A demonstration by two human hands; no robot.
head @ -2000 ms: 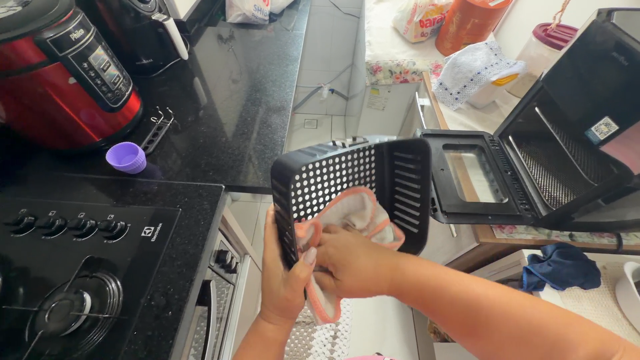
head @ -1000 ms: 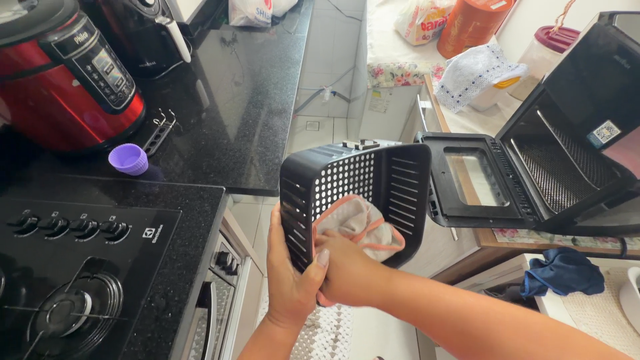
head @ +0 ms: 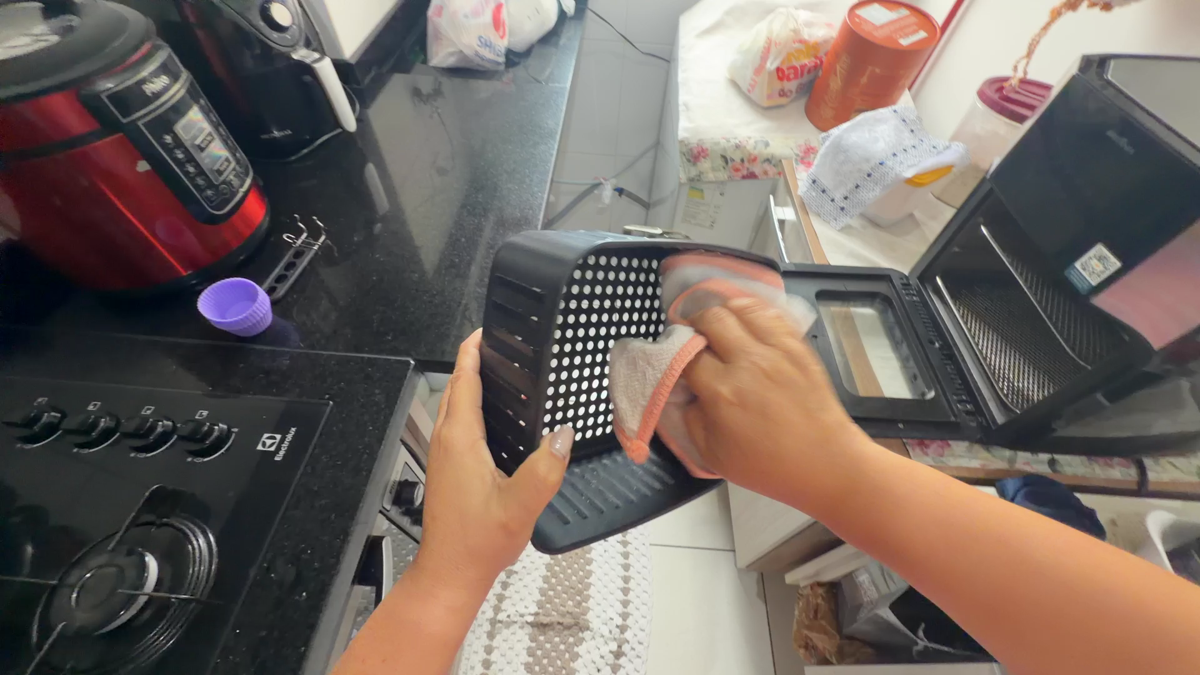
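Note:
My left hand [head: 492,469] grips the lower left edge of a black air fryer basket [head: 525,309], thumb over the rim and fingers along its slotted side. The basket is tilted, so its open top and perforated bottom show. In my right hand [head: 759,384] is a light cloth with an orange border [head: 647,375], partly blurred, pressed at the basket's right inner side. To the right stands a black air fryer oven [head: 1059,234] with its glass-windowed door [head: 877,347] open and racks inside.
A black stone counter [head: 450,159] on the left holds a red pressure cooker [head: 122,178], a second air fryer [head: 272,75], a purple silicone cup [head: 235,307] and a gas cooktop [head: 281,450]. An orange canister [head: 872,61] and a cloth-covered container [head: 872,169] stand beyond the oven. A crocheted rug [head: 562,609] lies below.
My right hand has moved the cloth from the lower middle of the basket to its right inner side. The basket has turned in my left hand, its slotted side now facing down.

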